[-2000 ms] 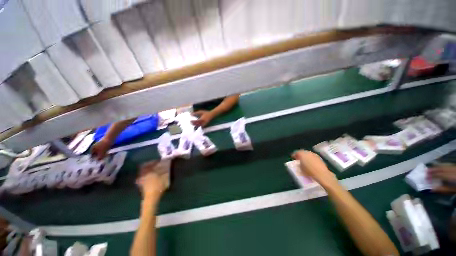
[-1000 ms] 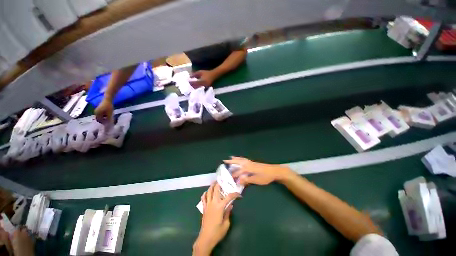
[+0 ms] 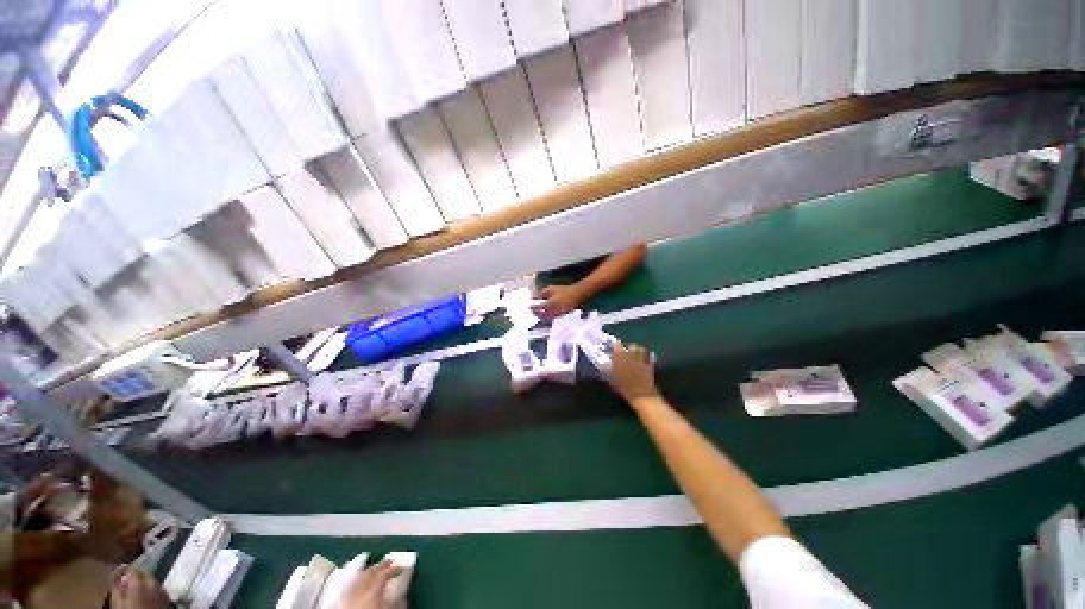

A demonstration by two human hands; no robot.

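Observation:
My right hand (image 3: 631,371) reaches over the dark green belt, its fingers closed on the rightmost of three wrapped white pieces (image 3: 599,343) with dark or purple centres. The other two wrapped pieces (image 3: 562,347) stand just left of it. My left hand (image 3: 376,585) is at the bottom edge, partly cut off, its fingers on a white carton in the near stack (image 3: 312,583). An open white carton (image 3: 800,390) with a purple picture lies flat on the belt, right of my right hand.
More open cartons (image 3: 978,387) lie on the belt at right. A row of wrapped pieces (image 3: 298,407) and a blue bin (image 3: 407,328) are at left. Another person's hand (image 3: 557,300) is across the belt; another (image 3: 140,589) is at bottom left. A loaded shelf (image 3: 666,167) crosses above.
My hands were together on a carton; now they are apart, the left at the near stack and the right out at the wrapped pieces. The view has shifted, showing more shelf.

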